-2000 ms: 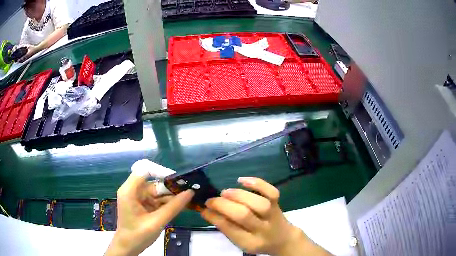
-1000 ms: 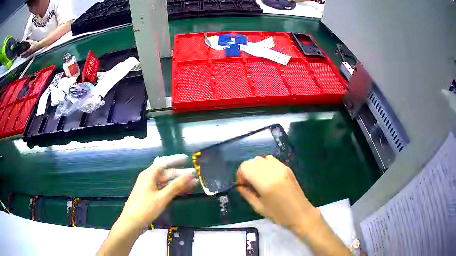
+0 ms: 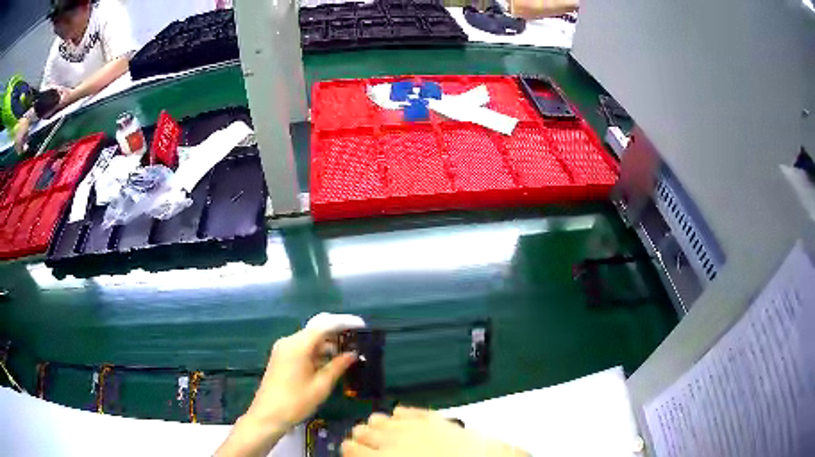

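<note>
My left hand [image 3: 297, 379], with white finger cots, grips the solid left end of a black phone middle frame [image 3: 372, 368]. The frame is raised over the near edge of the green belt, its open window and silver-patched end pointing right. My right hand [image 3: 422, 436] is at the bottom edge, partly cut off, over a second middle frame [image 3: 320, 441] on the white mat. It hides most of that frame, and I cannot tell whether its fingers grip anything.
More frames [image 3: 143, 393] lie along the belt's near edge at left. Beyond are a red tray [image 3: 402, 165] with strips, a black tray [image 3: 219, 201] and a grey post [image 3: 273, 116]. An instruction sheet [image 3: 742, 366] is at right. A person [image 3: 98, 40] sits at far left.
The held frame has turned level and come lower, now held by my left hand alone. My right hand has left it and moved down over the frame on the mat.
</note>
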